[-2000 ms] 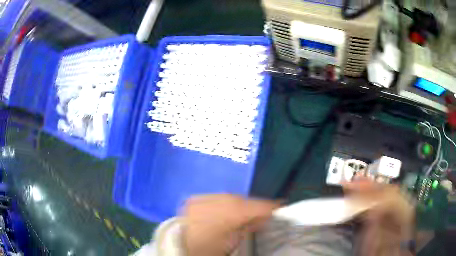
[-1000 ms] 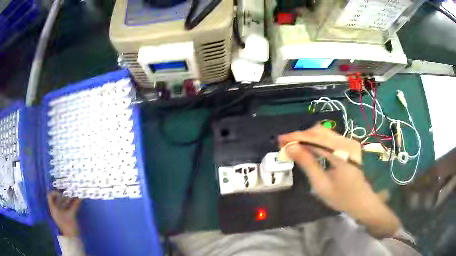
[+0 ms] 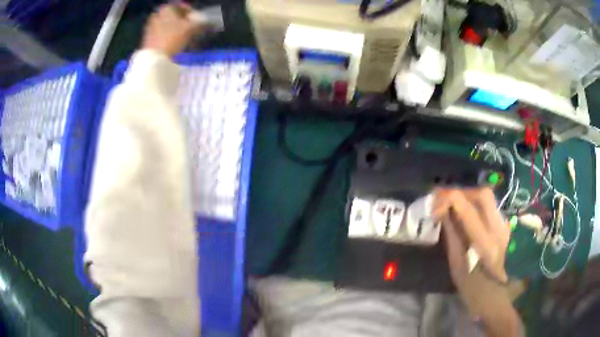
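My left hand (image 3: 170, 29) is blurred beyond the far edge of the blue tray (image 3: 220, 276), with a small pale object (image 3: 212, 18) at its fingertips, probably an adapter. My left sleeve covers part of the tray and its dense rows of white adapters (image 3: 214, 131). My right hand (image 3: 470, 224) is at the right end of the white socket outlet (image 3: 360, 218). Its fingertips touch a white adapter (image 3: 421, 209) there. A pale piece of the test lead (image 3: 472, 258) shows under my right fingers; the fingers hide the rest of the contact.
The black fixture box (image 3: 368, 260) shows a red light. A second blue tray (image 3: 69, 178) with adapters stands farther left. The beige supply (image 3: 388, 49) and cream instrument (image 3: 460, 92) stand at the rear. Thin white cables (image 3: 575, 230) coil at right; black cords (image 3: 306, 220) lie left of the box.
My left hand has moved from the near end of the adapter rows to beyond the tray's far edge. My right hand stays at the socket. The view has shifted left.
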